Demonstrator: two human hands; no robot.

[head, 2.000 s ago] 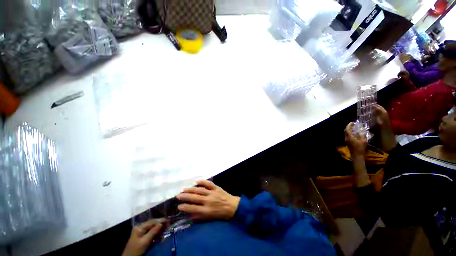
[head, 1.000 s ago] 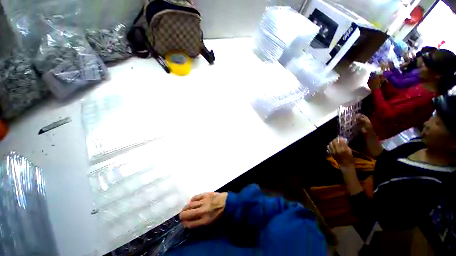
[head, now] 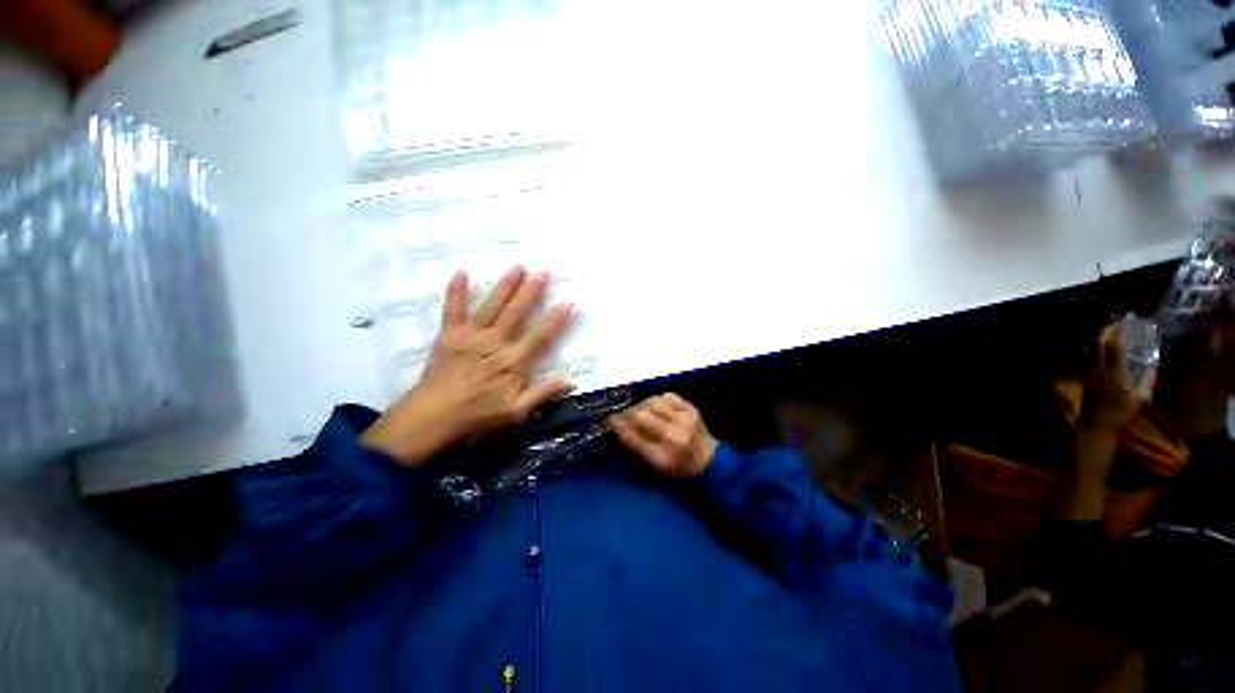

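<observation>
A clear blister tray [head: 447, 241] lies on the white bench at its front edge and is partly washed out by glare. My left hand [head: 477, 366] is spread flat over its near part, fingers apart. Clear shiny plastic [head: 542, 454] hangs at the bench edge against my blue jacket; whether it is the same tray or another, I cannot tell. My right hand [head: 664, 433] has its fingers curled on the right end of that plastic. Another clear tray [head: 447, 95] lies just behind on the bench.
A nested stack of trays [head: 115, 291] stands at the left, another stack [head: 1023, 81] at the back right. A thin dark strip, perhaps a knife [head: 252, 31], lies at the back left. At the right, another person's hands [head: 1113, 386] hold clear plastic.
The view has tilted down towards my lap. My left hand, out of view one second ago, is now spread on the tray. My right hand has curled onto plastic at the bench edge.
</observation>
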